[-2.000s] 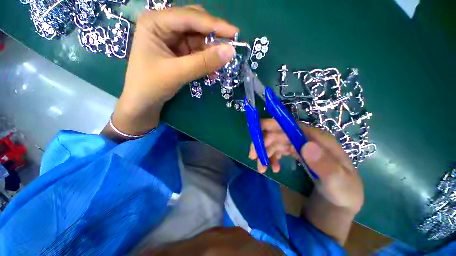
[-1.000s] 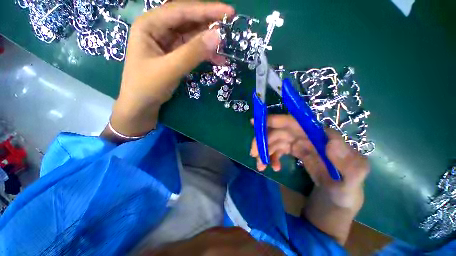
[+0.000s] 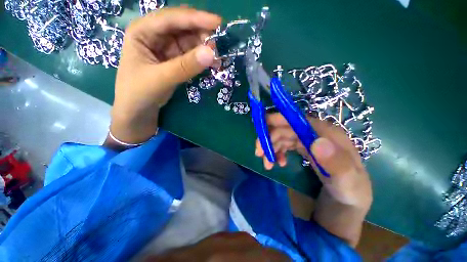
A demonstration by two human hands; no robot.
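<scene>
My left hand [image 3: 153,64] pinches a silver casting frame [image 3: 233,53] between thumb and fingers, at the upper middle. The frame looks mostly open inside, with a cluster at its right end. My right hand [image 3: 322,158] holds blue-handled flush cutters [image 3: 256,82]. Their handles are spread and the jaws touch or overlap the frame's right end; whether the jaws are closed is unclear. Small silver cast parts [image 3: 224,94] lie loose on the green bench just below the frame, partly behind my left fingers.
Runner scrap [image 3: 340,105] lies tangled right of the cutters. A large pile of castings [image 3: 48,28] is at the upper left. Another silver pile [image 3: 457,204] is at the far right edge. The bench's front edge [image 3: 225,157] runs diagonally below my hands. A pale piece shows at the top right.
The casting frame has turned in my left fingers and shows fewer parts inside than one second ago. The cutters moved right, then back left. The loose parts beneath are more exposed than two seconds ago.
</scene>
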